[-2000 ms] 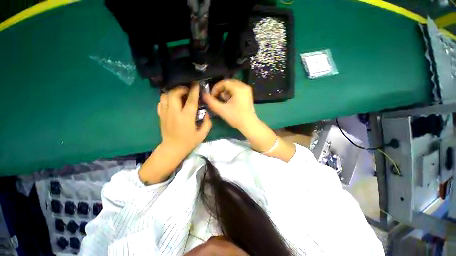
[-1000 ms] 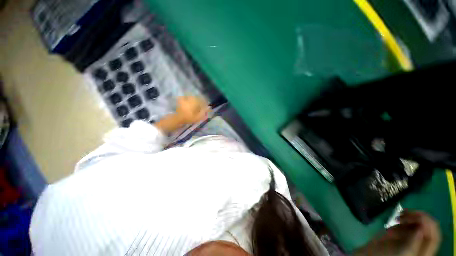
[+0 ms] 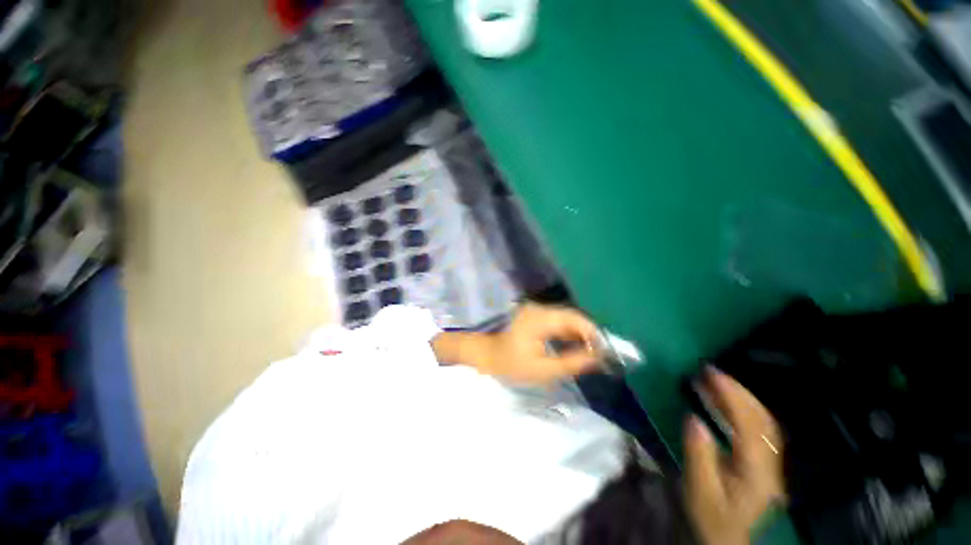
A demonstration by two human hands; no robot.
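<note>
My left hand [image 3: 538, 343] is at the bench's front edge, its fingertips closed on a small, blurred silvery-white module [image 3: 623, 349]. My right hand [image 3: 735, 452] is at the lower right with thumb and fingers apart, at the front edge of the black toggle press [image 3: 852, 394]. I see nothing held in it. A silver strip shows between its thumb and fingers. The fixture nest is too dark to make out. A whitish blister tray [image 3: 458, 261] with rows of black round parts lies below the bench, left of my left hand.
A glittering heap of metal pins [image 3: 900, 511] is blurred at the lower right. Transparent film [image 3: 793, 250] lies on the green mat [image 3: 639, 192] behind the press. A white ring [image 3: 496, 23] is at the top. Another parts tray [image 3: 325, 80] and blue and red items are at left.
The view has swung left from the press. My left hand has moved from the blister tray to the bench edge and now holds a module. My right hand has come to the press front.
</note>
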